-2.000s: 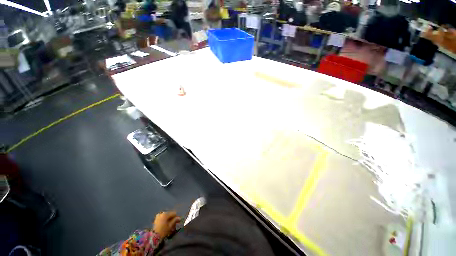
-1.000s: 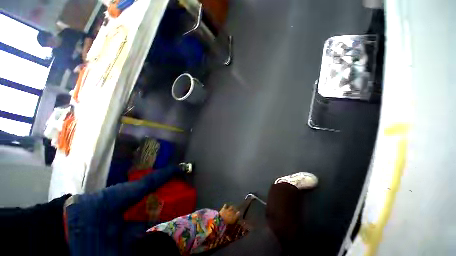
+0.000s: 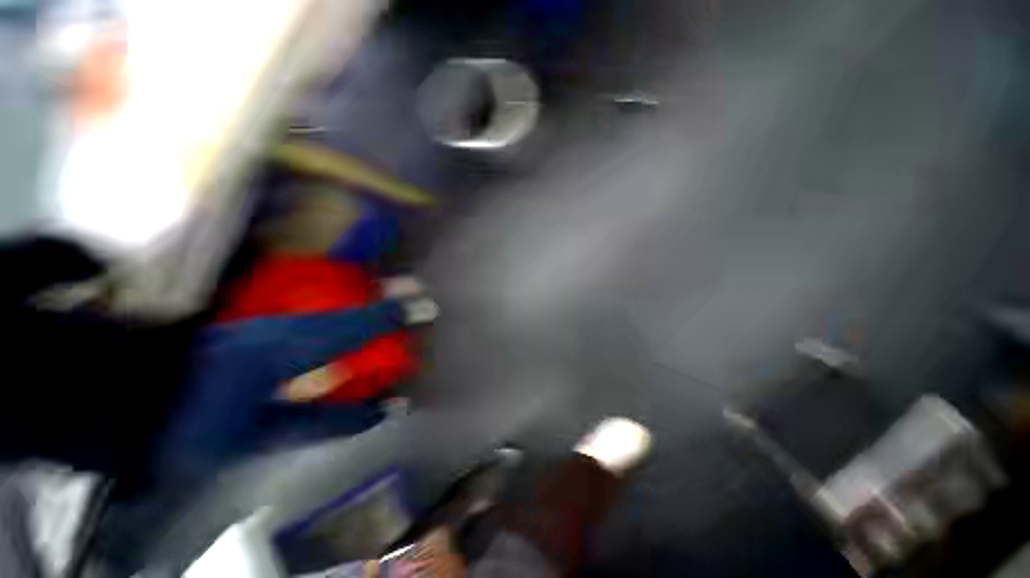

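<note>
The frame is strongly blurred. A skin-coloured patch at the bottom edge looks like my left hand (image 3: 438,555), blurred and partly cut off, with a sleeve beside it. I cannot tell if it holds anything. My right hand is out of the picture. No work piece can be made out. A metal-framed stool (image 3: 904,485) stands on the floor at the lower right. My pale shoe (image 3: 619,444) and dark trouser leg show at the lower middle.
Dark grey floor (image 3: 700,226) fills the middle. A round pale bin (image 3: 514,104) stands at the top. A white table (image 3: 147,124) is at the upper left. A person's blue trouser leg (image 3: 271,344) crosses red containers (image 3: 299,286). A blue-rimmed container (image 3: 361,525) is at the bottom.
The view has swung from the marked table to the floor and the other side. The marked table has left the picture. The stool now shows at the lower right. My left hand is lower.
</note>
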